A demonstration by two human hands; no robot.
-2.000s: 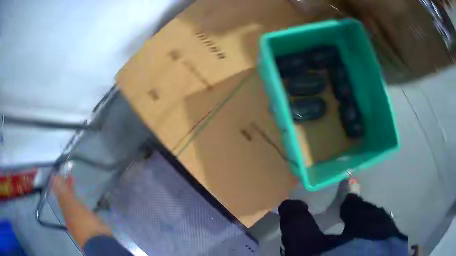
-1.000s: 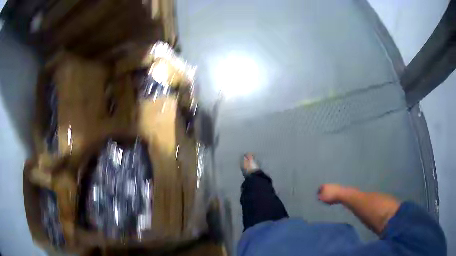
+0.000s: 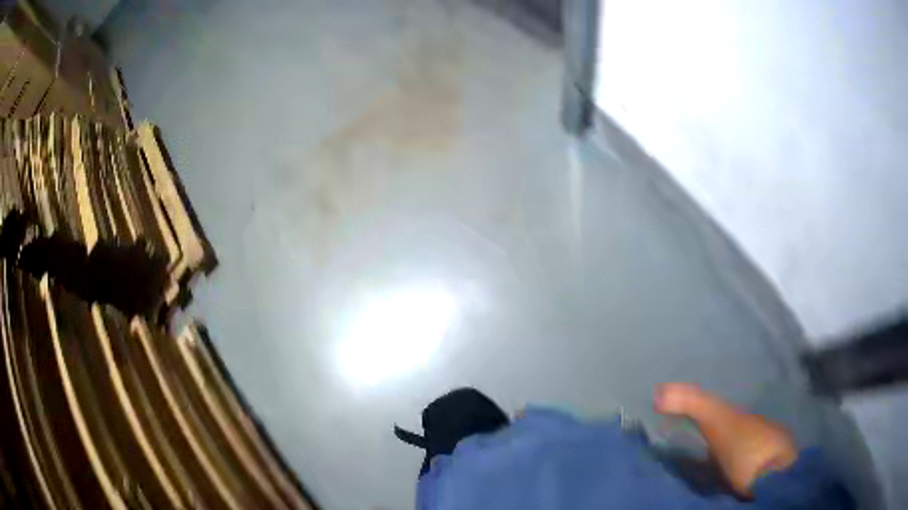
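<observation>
My right hand (image 3: 712,423) hangs at the lower right beside my blue sleeve, over the grey floor. It is small and blurred, its fingers seem loosely together, and no object shows in it. My left hand is out of the picture. A large stack of flat brown cardboard sheets (image 3: 114,383) stands on edge along the left side, with a dark gap across its middle. My right hand is well away from the stack.
Smooth grey floor (image 3: 468,209) with a bright light reflection lies ahead. A white wall (image 3: 737,149) with a dark lower edge runs along the right, with a grey post (image 3: 579,70) at its far end. More brown cardboard (image 3: 50,70) is at the upper left.
The green tote and the platform trolley, seen earliest, are gone from view, as is my left hand. The view has moved past cartons with shiny wrapped contents to the cardboard stack and white wall.
</observation>
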